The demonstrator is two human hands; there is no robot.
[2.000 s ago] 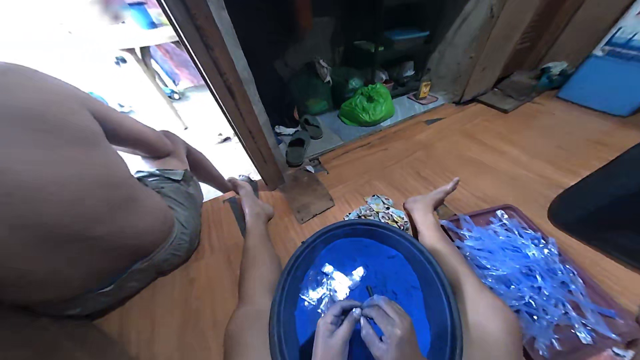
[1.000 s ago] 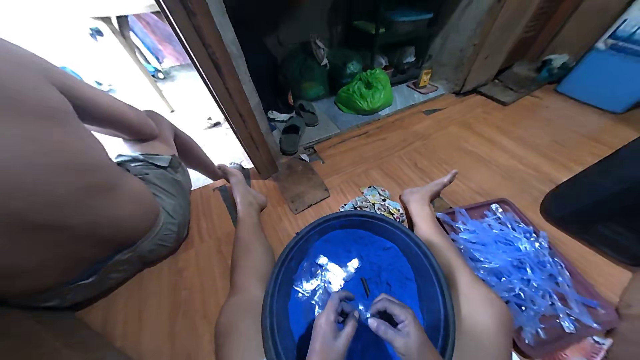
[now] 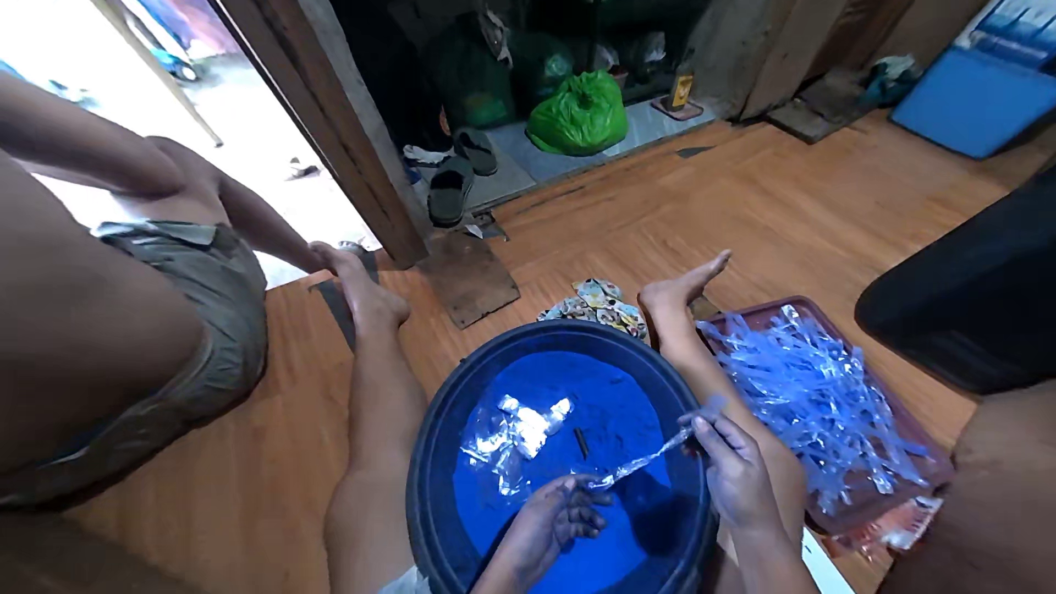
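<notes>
A thin twisted strip of clear plastic (image 3: 639,464) is stretched between my two hands over a round black tub (image 3: 437,412) with a blue inside surface. My left hand (image 3: 557,520) pinches its lower end near the tub's middle. My right hand (image 3: 730,462) holds the upper end by the tub's right rim. Clear plastic pieces (image 3: 524,429) lie on the blue surface at the left, and a small dark stick (image 3: 582,443) lies beside them. Many bluish plastic strips (image 3: 800,388) are heaped on a maroon tray (image 3: 916,437) to the right.
My legs straddle the tub. A person (image 3: 99,313) in shorts sits at the left by the doorway. Patterned cloth (image 3: 602,305) lies beyond the tub. Farther off are slippers (image 3: 451,188), a green plastic bag (image 3: 580,115), a bottle (image 3: 682,87) and a blue container (image 3: 973,99). A black object (image 3: 973,289) stands right.
My hands were close together over the tub. They have moved apart, the right one up and to the right, with the twisted strip now stretched between them.
</notes>
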